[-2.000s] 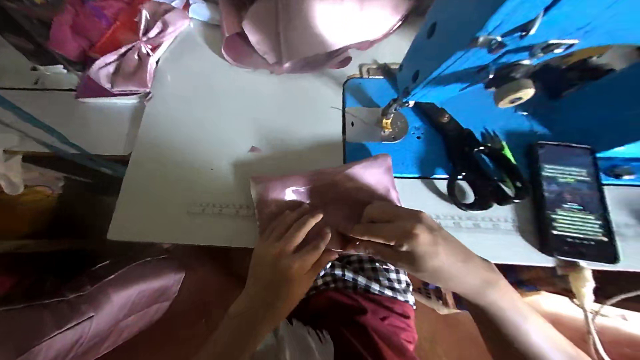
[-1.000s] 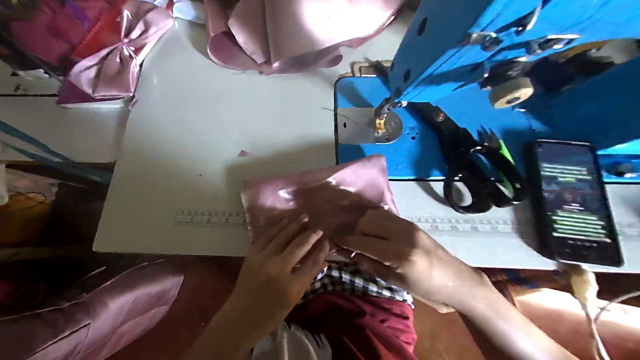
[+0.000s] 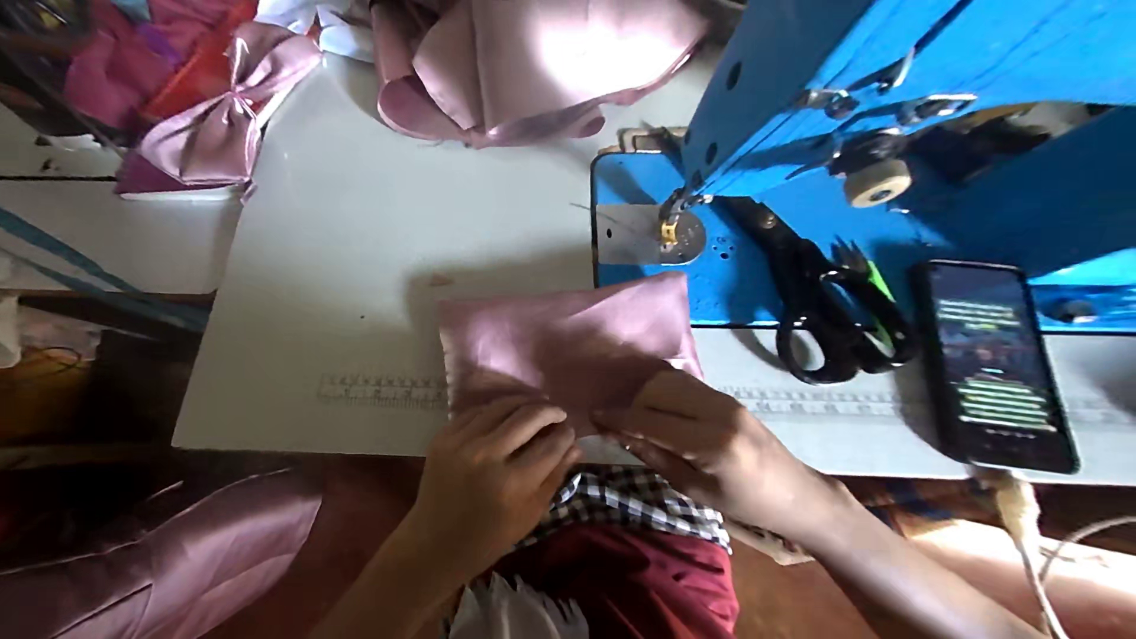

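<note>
A piece of pink satin fabric [image 3: 568, 342] lies at the front edge of the white sewing table [image 3: 337, 266], its far right corner reaching the blue sewing machine's bed [image 3: 728, 297]. My left hand [image 3: 497, 470] grips the fabric's near edge, fingers curled over it. Close beside it, my right hand [image 3: 701, 435] pinches the same edge between thumb and fingers; a tiny bright object or glint shows at its fingertips, too small to name. The presser foot [image 3: 670, 232] stands beyond the fabric's right corner. What lies under my fingers is hidden.
Black-handled scissors [image 3: 825, 311] and a smartphone [image 3: 998, 364] with a white cable [image 3: 1021, 524] lie right of the fabric. More pink satin [image 3: 532, 71] is heaped at the back, and a satin bow [image 3: 226, 115] rests at upper left. A printed ruler scale [image 3: 382, 390] runs along the table front.
</note>
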